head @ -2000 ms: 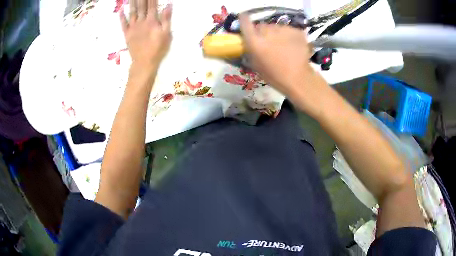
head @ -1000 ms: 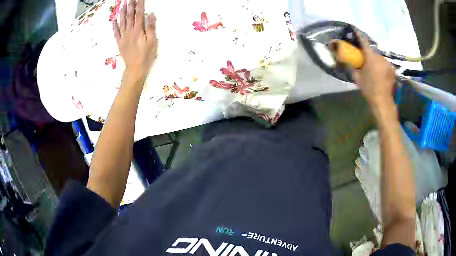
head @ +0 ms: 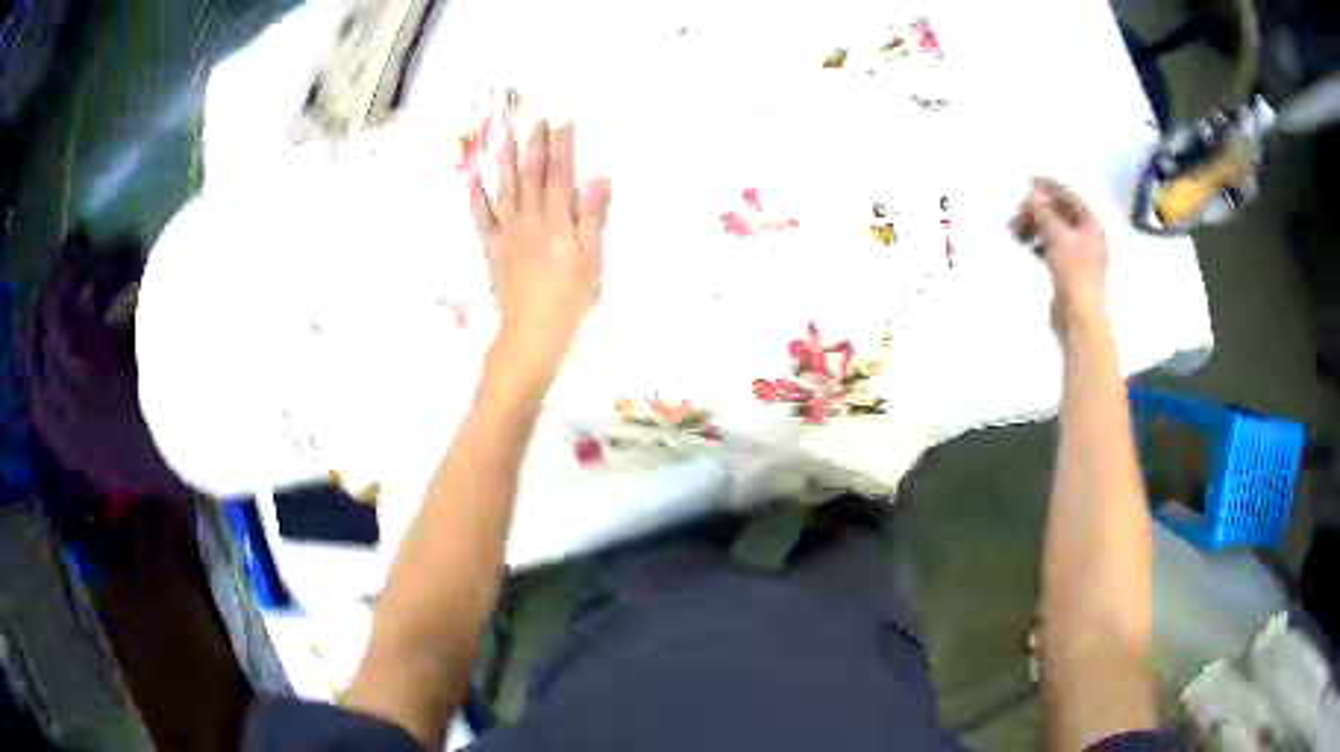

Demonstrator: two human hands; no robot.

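The cream floral garment [head: 676,294] lies spread over the white padded ironing table, with pink-red flowers and brown-green leaves. My left hand [head: 547,243] lies flat on it, palm down, fingers spread. My right hand [head: 1070,243] is over the table to the right of the garment's flowers, fingers curled; it is blurred, and whether it holds anything cannot be told. The steam iron [head: 1205,184], with its yellow-tan handle, is at the table's far right edge, apart from my right hand.
The table's rounded white padded end [head: 199,353] is at the left. A blue plastic basket [head: 1249,478] is below the table at the right, with pale cloth [head: 1264,683] beneath it. A dark rectangle [head: 326,516] is under the left end. A hose rises behind the iron.
My right hand has let go of the iron, which has moved to the far right edge. My left hand still lies flat on the garment. The view has shifted.
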